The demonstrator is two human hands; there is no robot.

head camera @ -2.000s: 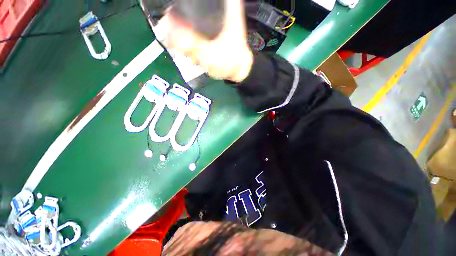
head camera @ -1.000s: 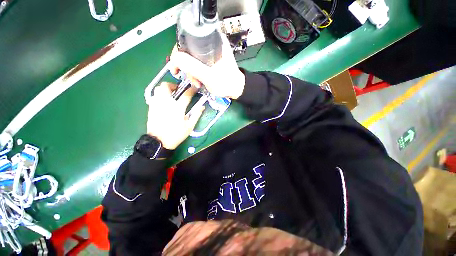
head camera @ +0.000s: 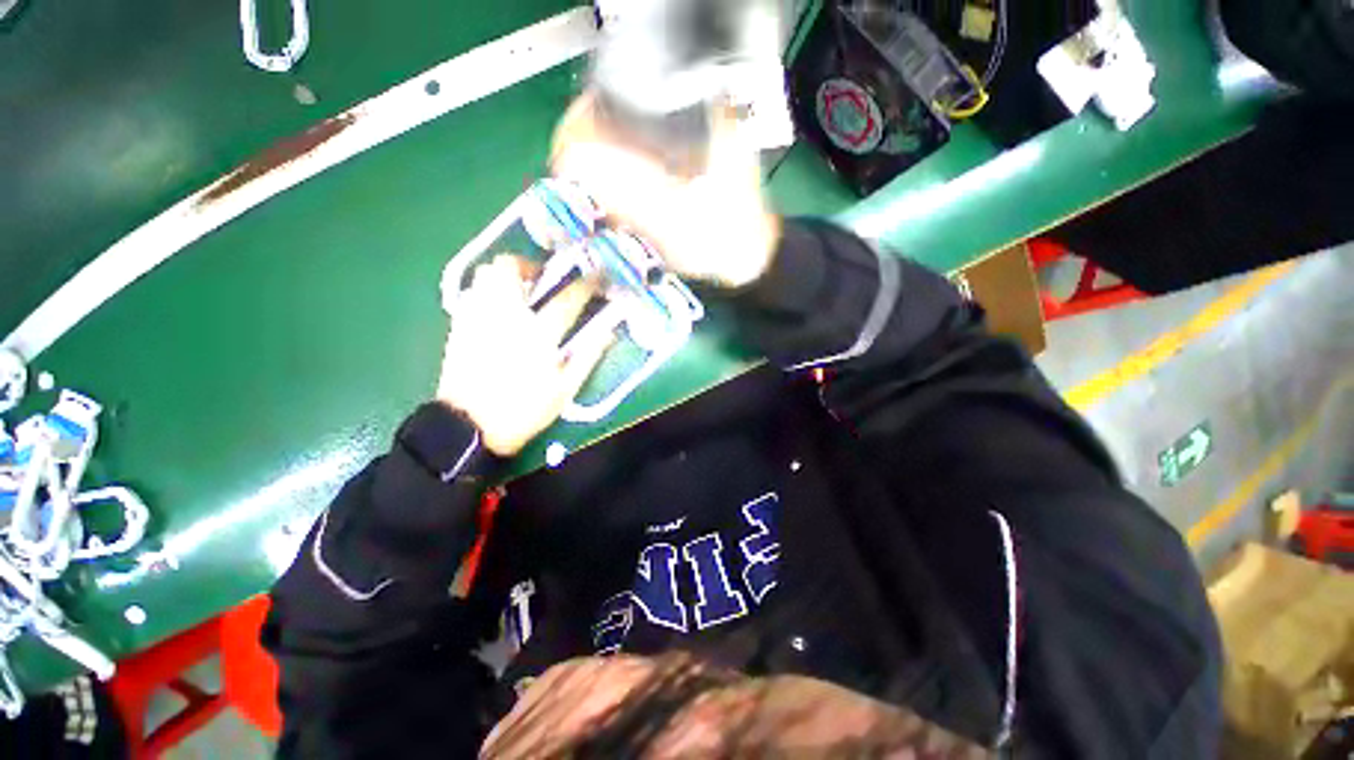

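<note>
Loop-shaped units (head camera: 640, 371) with blue-and-white ends lie side by side on the green bench, partly covered by my left hand. My left hand (head camera: 512, 356) is on the loops, its fingers inside and across them, gripping them. My right hand (head camera: 676, 193) is blurred, above and to the right of the blue-and-white ends. It is closed around a blurred grey electric screwdriver (head camera: 683, 60); its tip is not visible.
More loops (head camera: 52, 483) are heaped at the left; one loop (head camera: 275, 33) lies at the top. A white strip (head camera: 178, 223) crosses the bench. A black fan (head camera: 854, 112) and a white part (head camera: 1099, 71) are at the upper right.
First the right hand was away at the upper bench and the left out of view. Then both came to the units. Since then the right hand and screwdriver have shifted up and right.
</note>
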